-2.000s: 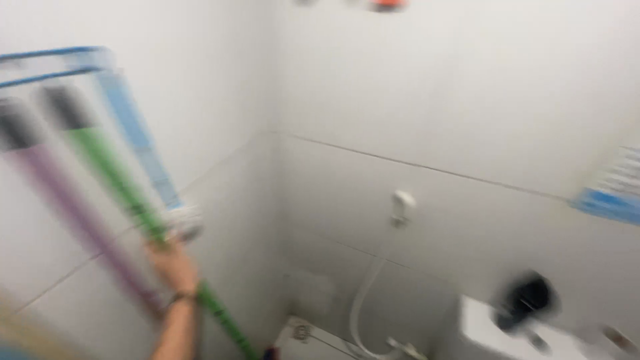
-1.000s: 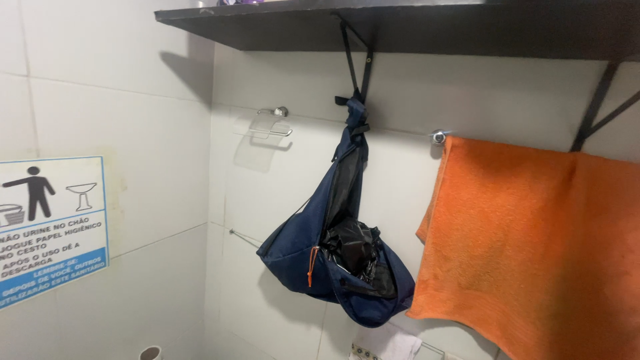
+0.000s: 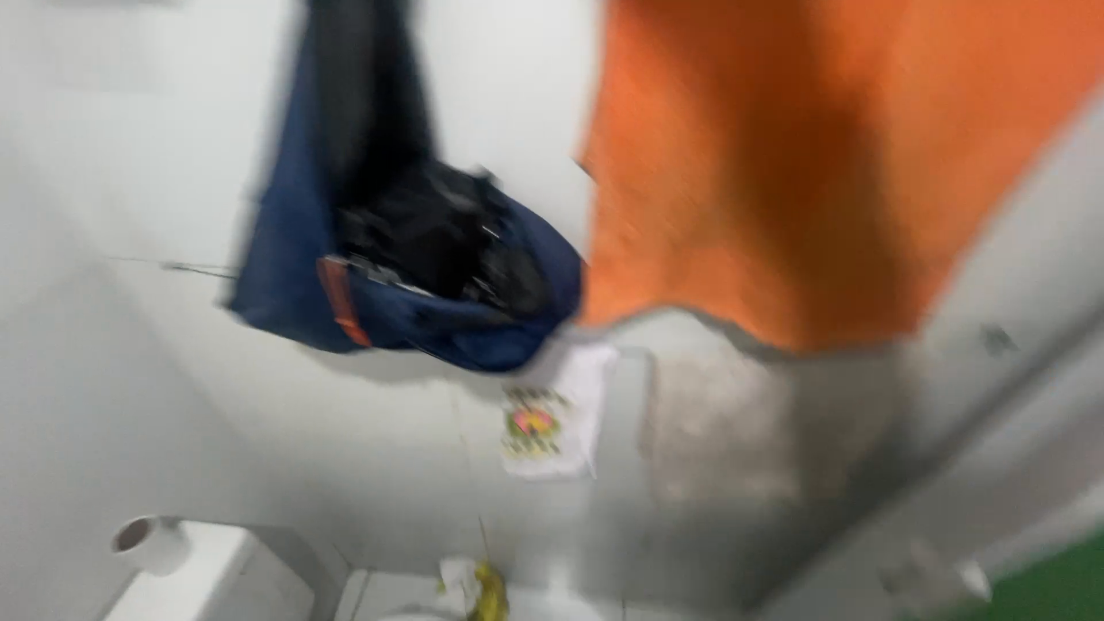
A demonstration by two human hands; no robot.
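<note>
Neither of my hands shows in the head view now. A dark blue fabric bag with black straps hangs by the tiled wall, its top gaping over dark contents and an orange-red tab on its front. To its right hangs an orange towel, crossed by a dark shadow. Below them a white cloth with a coloured print hangs low on the wall, beside a greyish-beige cloth. Motion blur softens the whole view.
At the lower left, a toilet paper roll lies on a white toilet tank. A yellow item is near the floor at the bottom. A pale frame or door edge slants across the right, with a green surface beyond it.
The view has swung from the hose corner to the bag and towel, then lower. Two seconds ago a hand was on a green pole at the left; that hand and the poles are out of view.
</note>
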